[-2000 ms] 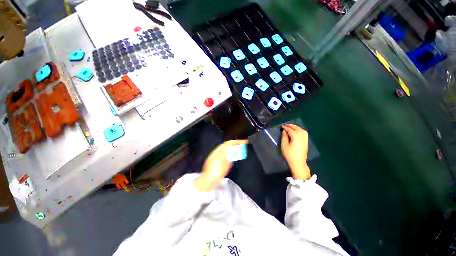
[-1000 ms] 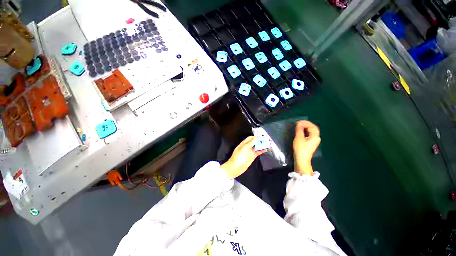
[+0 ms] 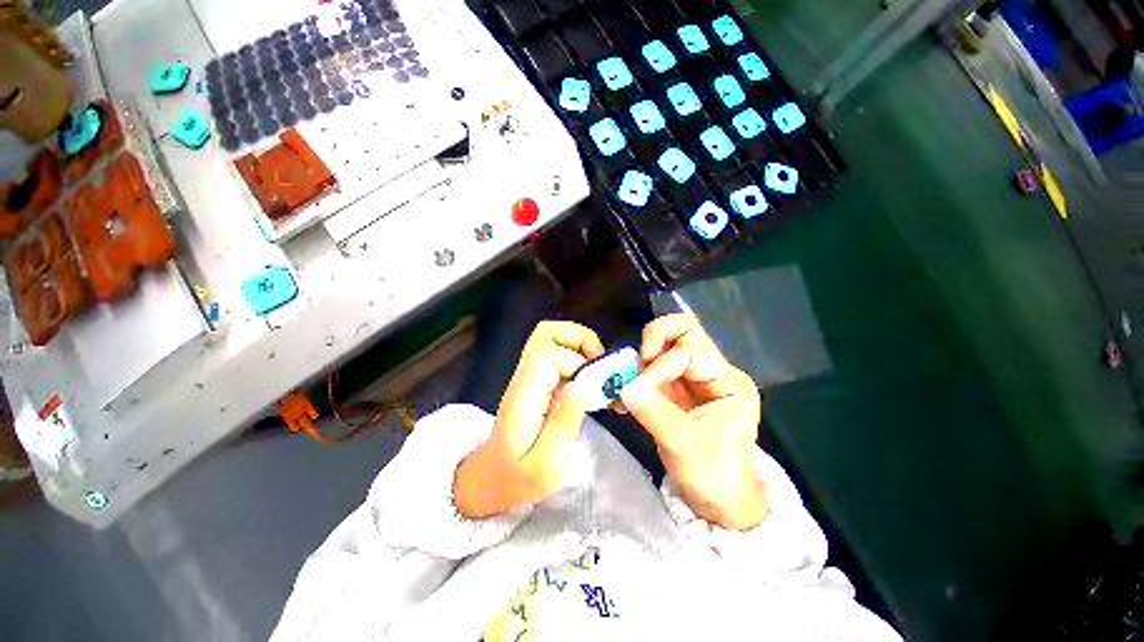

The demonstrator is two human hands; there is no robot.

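A small light-blue housing (image 3: 612, 376) with a dark mark on its face is held between both hands above the lap. My left hand (image 3: 542, 408) grips its left edge with fingers and thumb. My right hand (image 3: 694, 408) has thumb and fingertips at its right edge, against the dark mark. The fingers hide part of the housing; whether a separate pad is between the right fingertips cannot be told. A clear film (image 3: 759, 326) lies beyond the right hand, below the tray.
Black tray (image 3: 671, 257) with several light-blue housings lies ahead. White machine table (image 3: 376, 282) at left bears a sheet of black discs (image 3: 295, 82), an orange-brown block (image 3: 286, 173), loose housings (image 3: 269, 290), grouped orange fixtures (image 3: 119, 226) and a red button (image 3: 524, 212).
My right hand has come from the clear film to the housing. My left hand has drawn back from the film's edge with the housing. Both hands now meet at it.
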